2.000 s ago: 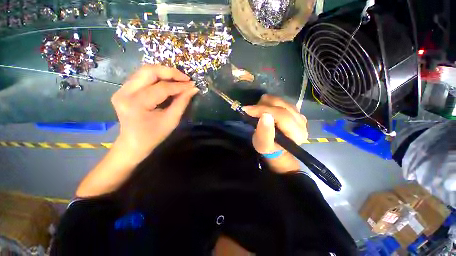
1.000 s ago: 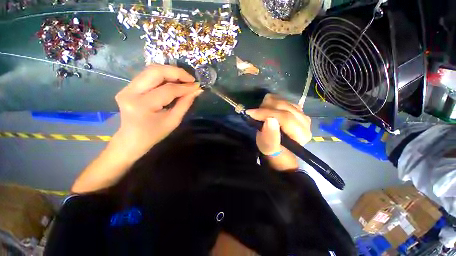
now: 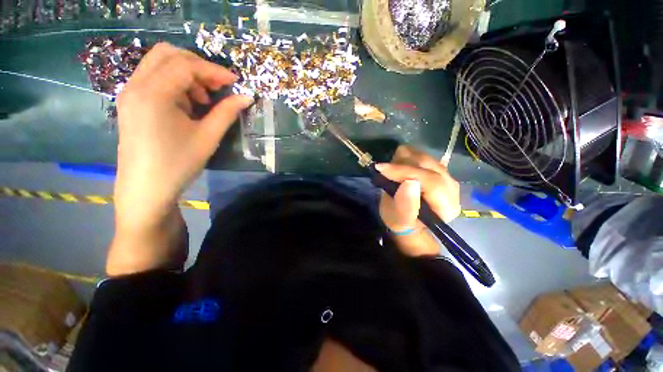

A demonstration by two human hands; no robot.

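My left hand (image 3: pixel 163 120) is at the left edge of the white-and-gold component pile (image 3: pixel 298 69), thumb and forefinger apart with nothing seen between them. My right hand (image 3: pixel 422 192) holds the black soldering iron (image 3: pixel 458 247), its metal barrel pointing up-left. The iron's tip is by a small round clear or silvery disc (image 3: pixel 313 123) just below the pile. A pile of dark red-black components (image 3: pixel 109 62) lies at the left, partly hidden behind my left hand. Thin solder wire (image 3: pixel 54 81) runs in from the left edge towards that hand.
A round tan tub (image 3: pixel 374 43) with silvery filling stands at the top. A black fan (image 3: pixel 592 109) with a wire grille is at the right. A brown scrap (image 3: pixel 369 111) lies right of the pile. A pale strip (image 3: pixel 269 142) lies below it. A person's grey sleeve (image 3: pixel 625 240) shows far right.
My left hand has moved left and up away from the iron tip, and its thumb and forefinger have parted. The pale strip beneath is now uncovered. My right hand still holds the iron.
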